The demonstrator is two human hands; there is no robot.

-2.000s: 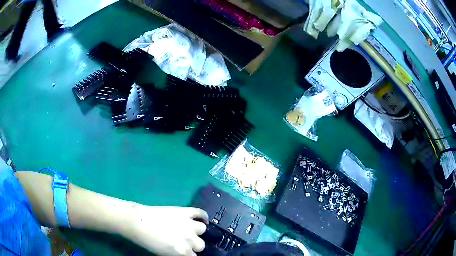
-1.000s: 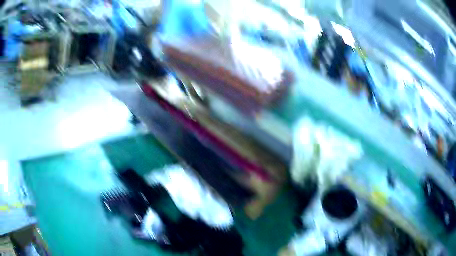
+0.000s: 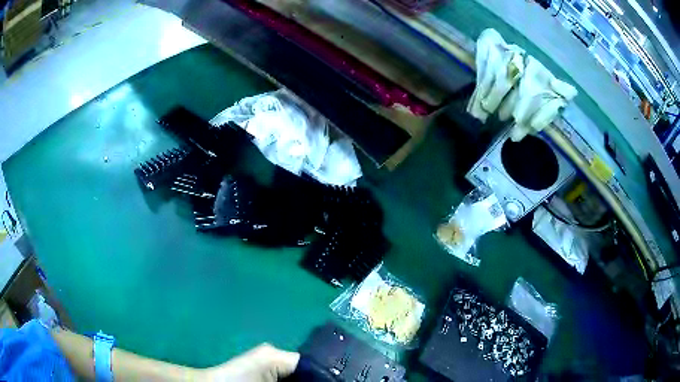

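Observation:
My left hand point(image 3: 257, 363), with a blue wrist band point(image 3: 104, 357), is at the bottom edge, partly cut off. Its fingertips are at a dark object point(image 3: 315, 367) by the left side of a dark assembly jig point(image 3: 347, 349); I cannot tell whether they grip it. The jig has slots and small metal parts and is cut off below. A black component tray point(image 3: 447, 345) with many small silvery transistors point(image 3: 488, 328) is at its right. A clear bag of cream-tan pads point(image 3: 391, 310) lies just behind the jig. My right hand is not in view.
Black heat sinks point(image 3: 276, 213) lie piled at centre left before a crumpled white bag point(image 3: 294, 138). An open carton point(image 3: 335, 86) stands behind. A white device point(image 3: 528, 166), a small tan-filled bag point(image 3: 468, 224) and hanging gloves point(image 3: 518, 82) are at right.
The view swung up and blurred, then came back down. The bench things sit lower in the picture than two seconds ago, so less of my left hand and the jig shows.

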